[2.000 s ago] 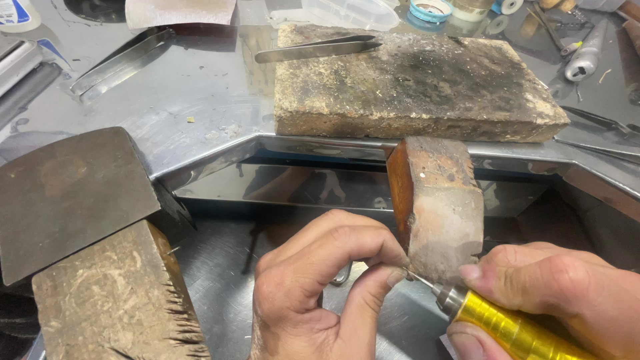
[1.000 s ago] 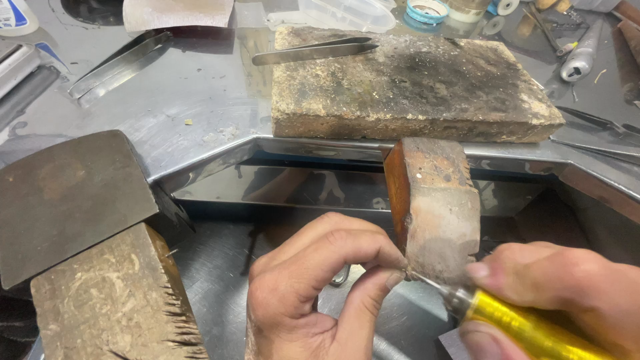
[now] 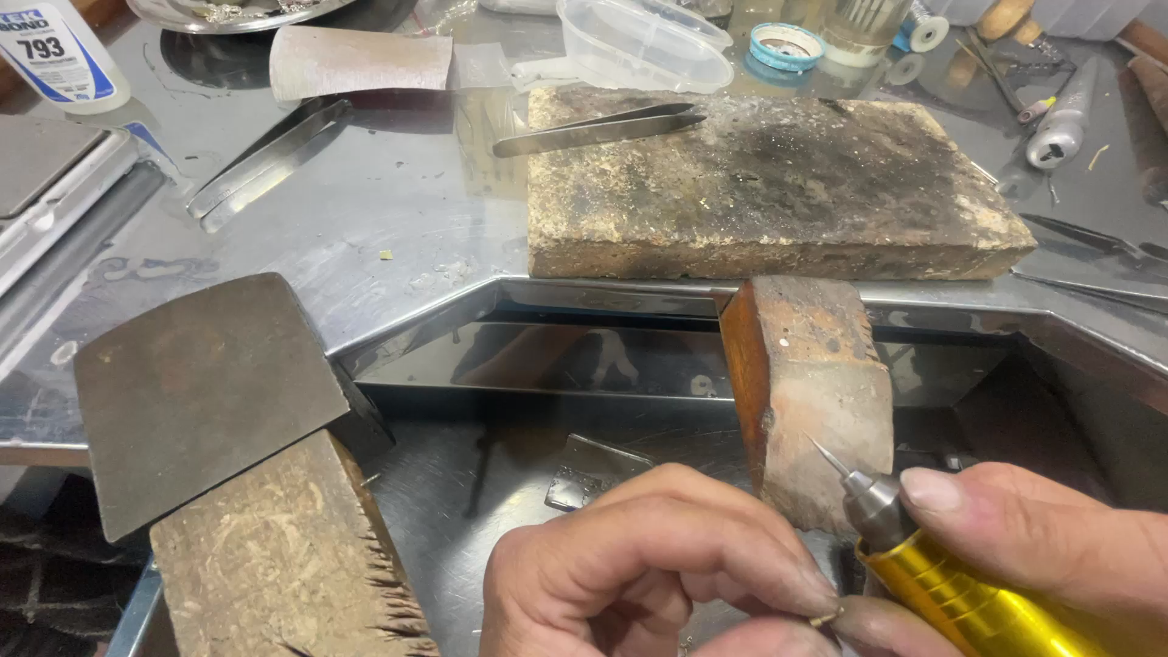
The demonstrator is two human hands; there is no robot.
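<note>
My left hand point(image 3: 657, 575), low in the middle of the head view, pinches a tiny gold-coloured metal piece point(image 3: 824, 619) between thumb and forefinger; its shape is too small to tell. At the lower right, my right hand point(image 3: 1031, 547) grips a rotary handpiece point(image 3: 985, 593) with a yellow metallic body and a thin pointed bit. The bit points up and left in front of the worn wooden bench pin point(image 3: 826, 411), apart from the small piece. One fingertip of my right hand is beside that piece; whether they touch, I cannot tell.
A scorched soldering block point(image 3: 776, 192) bears tweezers point(image 3: 598, 130); more tweezers point(image 3: 269, 164) lie left. A dark metal plate point(image 3: 210, 392) and a notched wooden block point(image 3: 283, 557) stand at the left. Beneath the hands is a metal tray point(image 3: 438, 511). A pendant tool point(image 3: 1066, 119) lies right.
The bit was at the fingertips of my left hand and is now away from them, above and to the right. My left hand has moved lower, with the small piece now showing.
</note>
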